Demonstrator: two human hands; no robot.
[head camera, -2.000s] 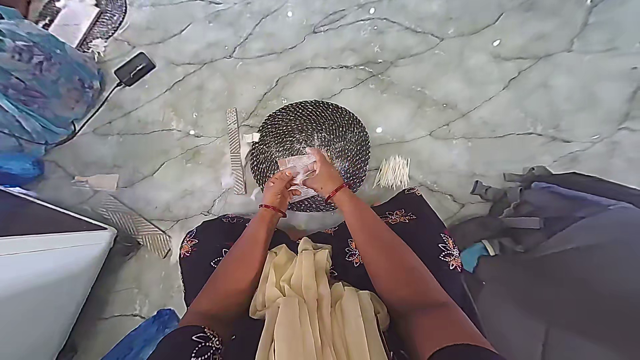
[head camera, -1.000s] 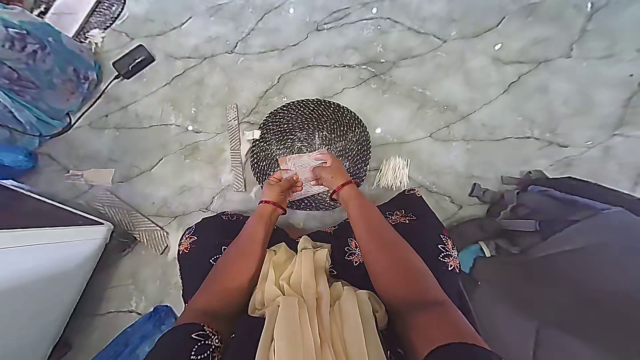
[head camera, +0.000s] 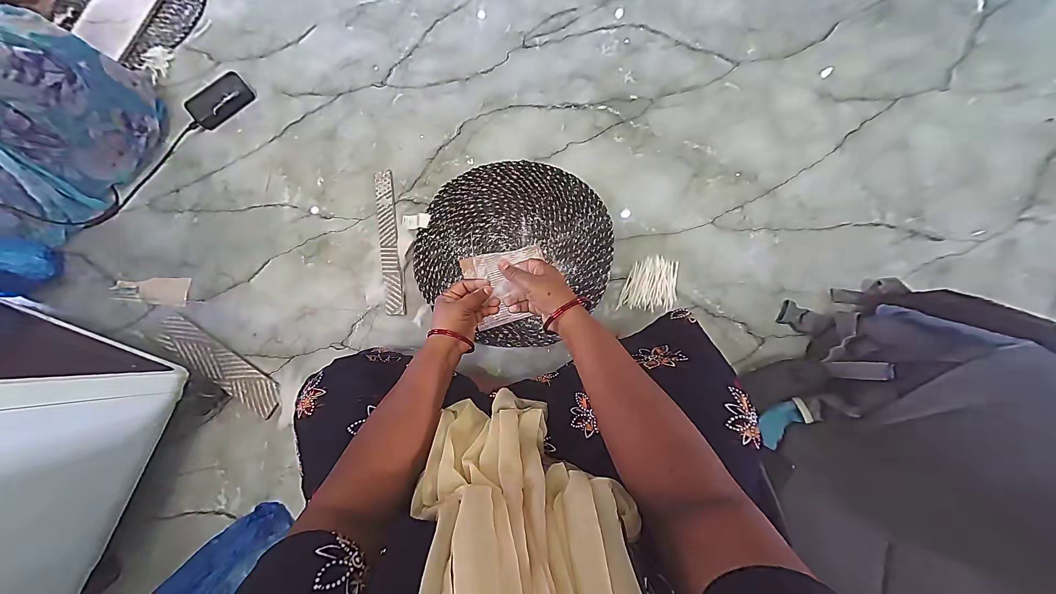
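Observation:
A small flat rectangular piece (head camera: 483, 266), whitish with a brown corner, is held between my hands above a round black-and-white woven mat (head camera: 511, 198). My right hand (head camera: 540, 289) grips its right part, thumb on top. My left hand (head camera: 466, 307) is at its lower left edge with fingertips pinched together; whether they hold the edge or something small, I cannot tell. To the right of the mat lies a bundle of thin cream-coloured sticks or wicks (head camera: 649, 283). A narrow striped strip (head camera: 388, 243) lies left of the mat, with a small white piece (head camera: 416, 221) between them.
On the marbled floor at left are a black adapter (head camera: 219, 101) with a cable, a torn beige piece (head camera: 154, 290), a wider striped strip (head camera: 219, 363) and a white box (head camera: 82, 396). Patterned blue fabric (head camera: 74, 115) is at upper left, a grey bag (head camera: 932, 429) at right.
Both hands have stayed over the mat with the flat piece. Its surface is turned more into view than two seconds ago, and the fingers have shifted on it.

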